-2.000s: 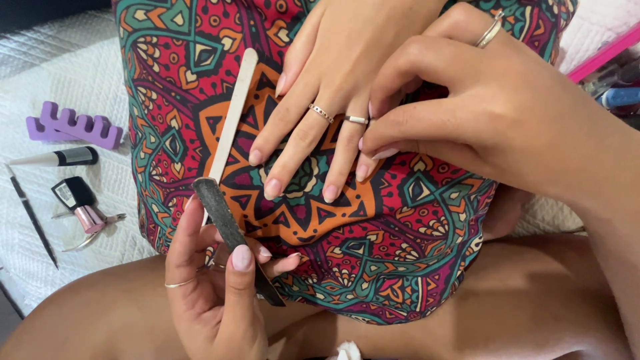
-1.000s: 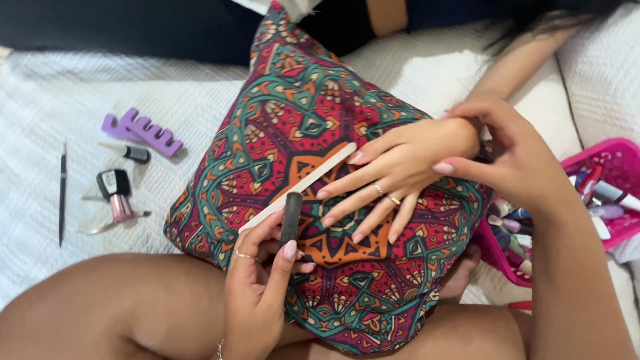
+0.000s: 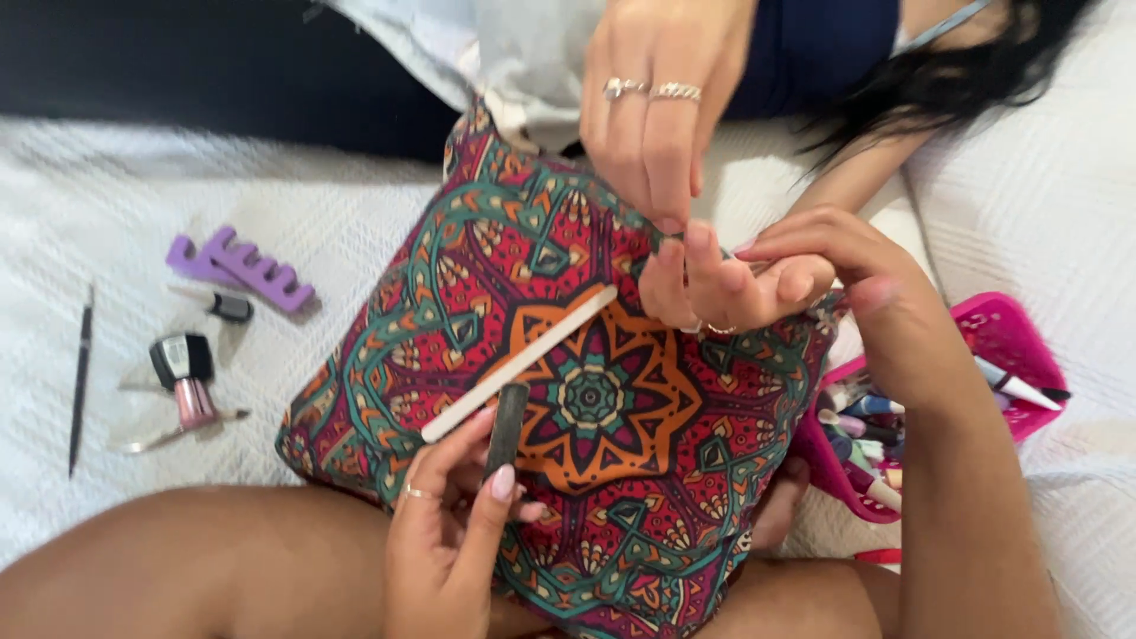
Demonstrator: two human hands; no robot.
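My left hand (image 3: pixel 466 532) holds a dark nail file (image 3: pixel 507 430) between thumb and fingers. A long pale nail file (image 3: pixel 519 364) slants over a patterned cushion (image 3: pixel 590 397), its lower end at my left fingertips; whether those fingers also grip it, I cannot tell. My right hand (image 3: pixel 874 275) is beside another person's hand (image 3: pixel 732 288), which is raised above the cushion with curled fingers; my fingers reach behind it, and their contact is partly hidden. The person's other hand (image 3: pixel 652 106), wearing two rings, reaches down from the top to those curled fingers.
A pink plastic basket (image 3: pixel 998 319) of nail polish bottles lies at the right, partly behind my forearm. On the white bedspread at the left are purple toe separators (image 3: pixel 262 271), a pink polish bottle with a black cap (image 3: pixel 191 382), a dark-capped brush (image 3: pixel 231 307) and a thin dark tool (image 3: pixel 81 382).
The other person's hand, flat on the cushion before, is now raised and turned with curled fingers. Their second hand has come in from the top. The view has shifted.
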